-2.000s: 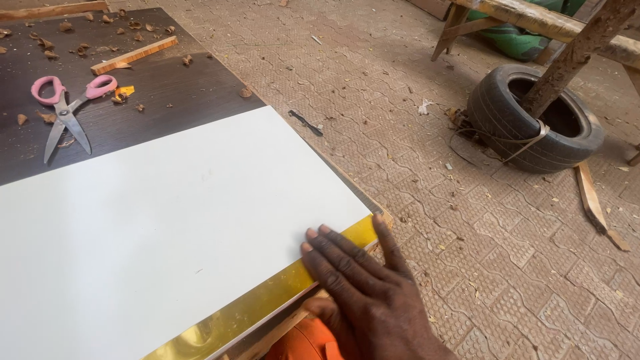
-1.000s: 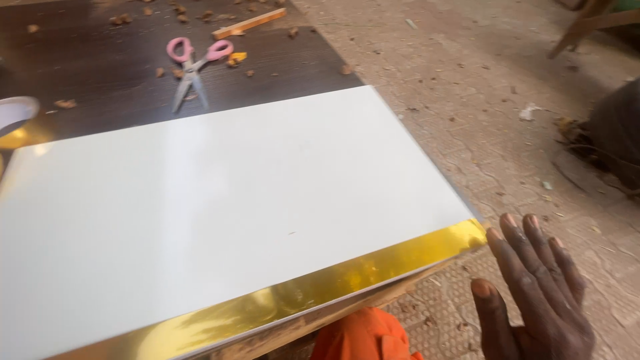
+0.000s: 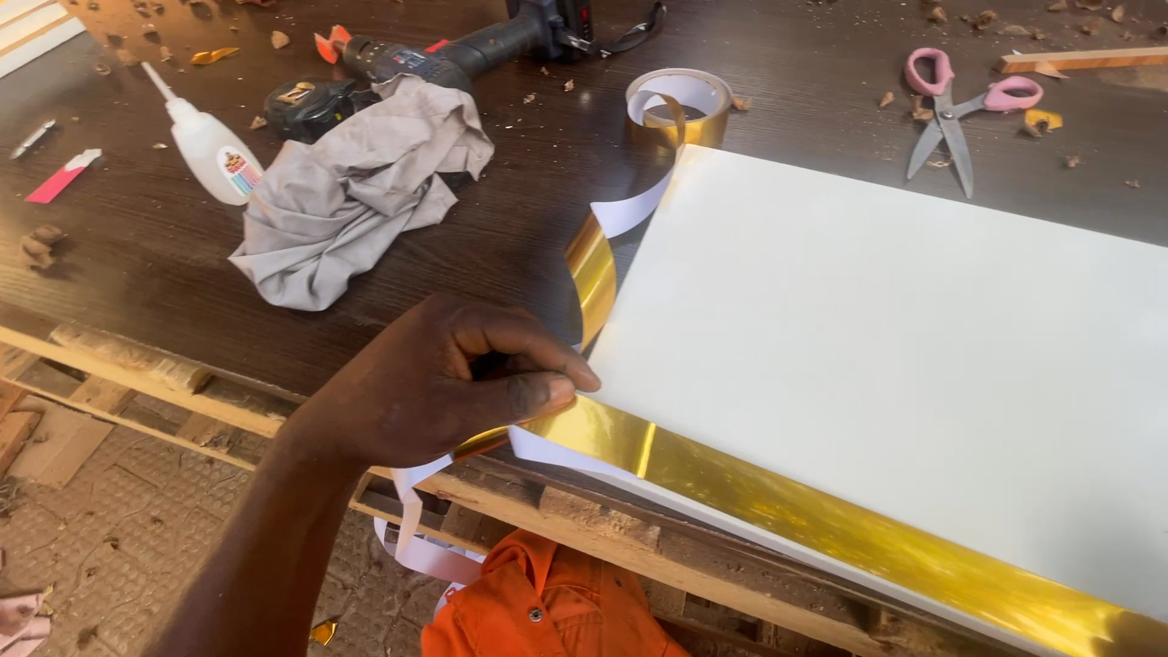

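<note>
My left hand pinches the gold adhesive tape between thumb and forefinger at the near left corner of a white board. The gold strip runs along the board's near edge to the lower right. White backing paper hangs loose below the wrist. A twisted length of tape leads up the board's left side to the tape roll, which lies on the dark tabletop by the far left corner. My right hand is out of view.
A grey cloth, a white glue bottle, a tape measure and a cordless drill lie left of the board. Pink-handled scissors lie beyond it. Wooden slats edge the table; orange clothing shows below.
The view has swung far to the left. My left hand has come into view, gripping the tape. My right hand, earlier by the board's right corner, has gone out of view.
</note>
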